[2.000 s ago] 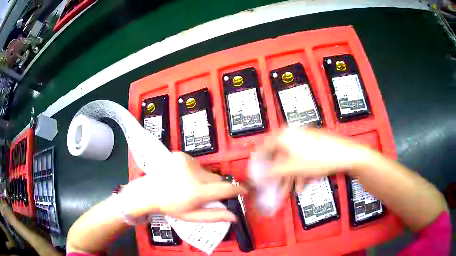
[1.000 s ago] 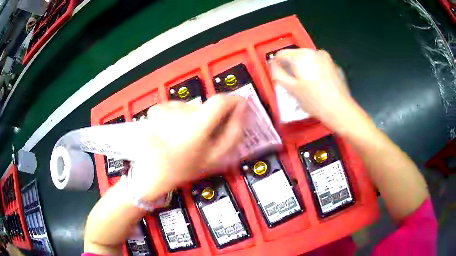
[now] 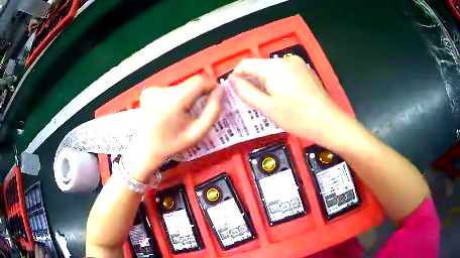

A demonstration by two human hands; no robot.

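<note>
The white label roll [image 3: 75, 170] stands on the bench at left, and its label strip [image 3: 237, 125] trails right across the red foam tray [image 3: 272, 234]. My left hand [image 3: 176, 118] holds the strip near its upper edge, fingertips pinched. My right hand [image 3: 282, 95] is at the strip's top edge, fingertips pinched close to my left fingertips; a label between them is too small to tell. Several black devices [image 3: 277, 186] with gold round marks and white printed areas lie in the tray's near row. The far row is mostly hidden by my hands and the strip.
A white block [image 3: 30, 164], a grey compartment sheet [image 3: 38, 214] and another red tray [image 3: 17, 211] are at the left edge. Beyond the white edge strip [image 3: 151, 53] runs the green conveyor belt [image 3: 121, 35], with a red tray [image 3: 53, 30] at upper left.
My right hand has moved left from the far-right device to the strip beside my left hand. The strip now lies spread across the tray. Earlier the tray shifted left in view.
</note>
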